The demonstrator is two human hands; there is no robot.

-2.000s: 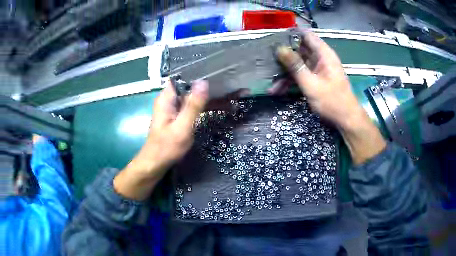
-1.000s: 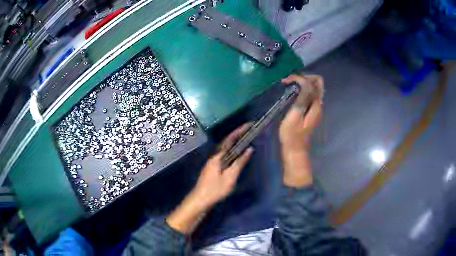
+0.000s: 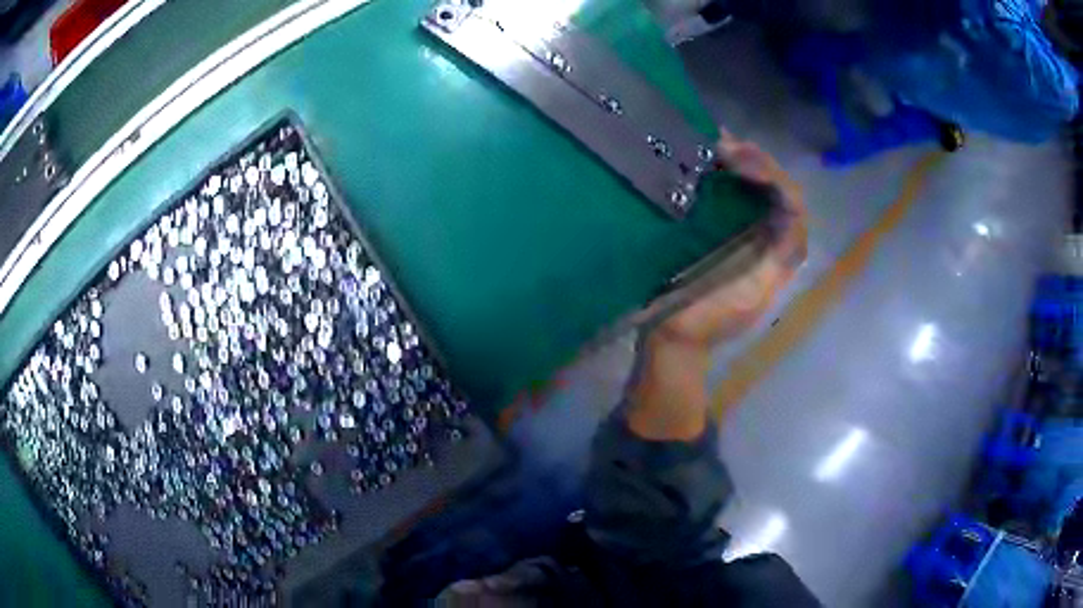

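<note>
My right hand (image 3: 742,279) is blurred at the bench's near right edge. It is closed around a dark, flat block (image 3: 719,261) seen nearly edge-on. A second long grey block (image 3: 594,95) lies on the green bench just beyond, with shiny round fittings at its ends and fasteners along its face. My left hand (image 3: 485,589) shows only as a dim, blurred patch at the bottom edge; its fingers cannot be made out. The black parts tray (image 3: 378,264) holds hundreds of loose nuts (image 3: 244,416) on the left.
The conveyor's pale rail (image 3: 154,119) curves across the upper left, with a dark block (image 3: 30,178) beyond it. A person in blue clothing (image 3: 962,59) is at the upper right. Grey floor with an orange line (image 3: 831,291) lies right of the bench. Blue objects (image 3: 1009,552) stand at the lower right.
The view has turned and come closer to the bench. My left hand has let go of the block and dropped to the bottom edge. My right hand still holds the block, now near the bench edge.
</note>
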